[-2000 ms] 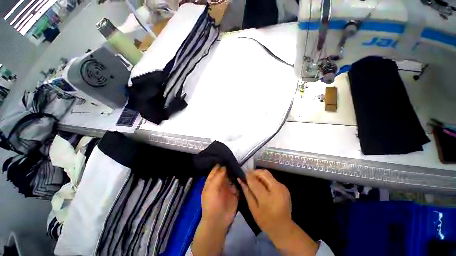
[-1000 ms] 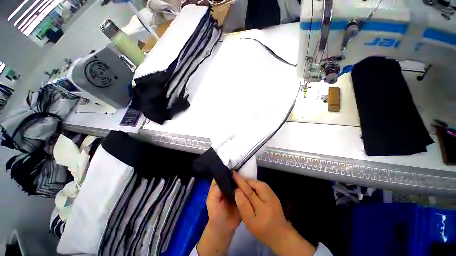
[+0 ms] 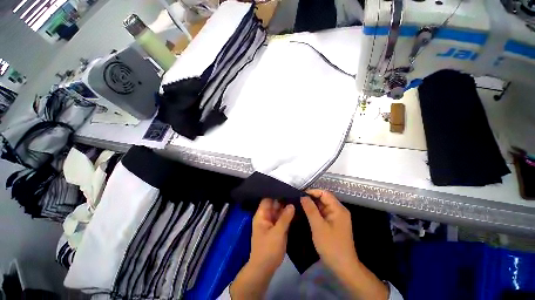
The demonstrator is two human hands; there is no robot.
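A white sleeve piece (image 3: pixel 299 111) with a thin black seam line lies on the machine table, its narrow end over the front edge. A black cuff (image 3: pixel 264 187) is at that end, held over my lap. My left hand (image 3: pixel 271 231) grips the cuff's lower edge with thumb and fingers. My right hand (image 3: pixel 329 225) pinches the cuff's right end beside the sleeve edge. Both hands are bare and close together. Whether the cuff is stitched on cannot be told. The sewing machine (image 3: pixel 434 38) stands at the upper right, with nothing under its needle.
Black cuff pieces (image 3: pixel 460 129) lie right of the tan block (image 3: pixel 397 117). A striped sleeve stack (image 3: pixel 214 53) lies on the table at left. Another stack (image 3: pixel 111 225) hangs below the table edge. A blue bin (image 3: pixel 463 269) is at lower right. A dark tool lies at far right.
The cuff has turned from hanging steeply to lying flatter across my fingers. My hands have moved apart, the right one to the right. The view has shifted slightly.
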